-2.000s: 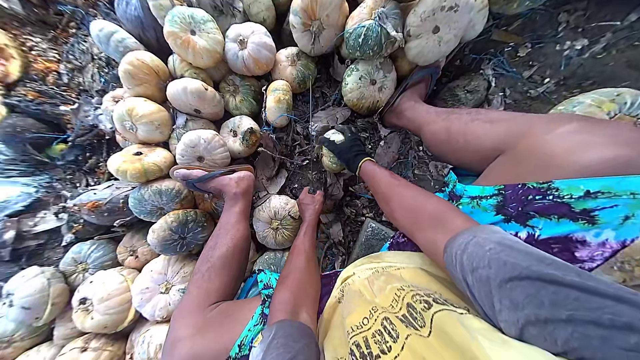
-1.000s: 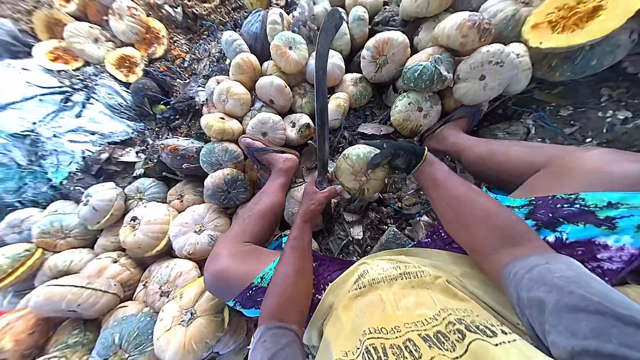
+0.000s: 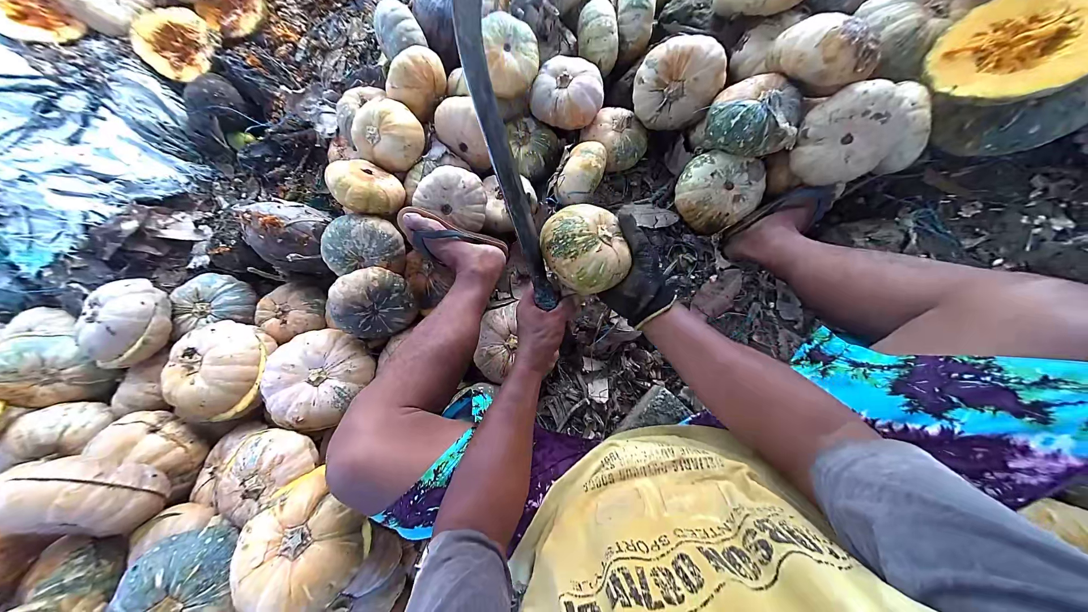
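My bare left hand (image 3: 541, 330) is closed on the handle end of a long dark machete (image 3: 500, 144), whose blade points away from me, up past the top of the view. In its black glove, my right hand (image 3: 637, 276) holds a small green and cream pumpkin (image 3: 586, 248) from its right side, close to the blade. Whether the blade touches the pumpkin I cannot tell. A pale pumpkin (image 3: 498, 342) lies on the ground just left of my left hand, partly hidden by it.
Many whole pumpkins (image 3: 316, 380) are piled at the left, and more (image 3: 680, 82) lie ahead. A cut pumpkin (image 3: 1011, 51) shows orange flesh at the upper right. Plastic sheeting (image 3: 93, 153) lies at the left. My sandalled feet rest either side of the leaf-littered ground.
Two seconds ago the machete was not plainly seen; one second ago it stood upright in my left hand. The pumpkin in my right hand is now raised beside the blade.
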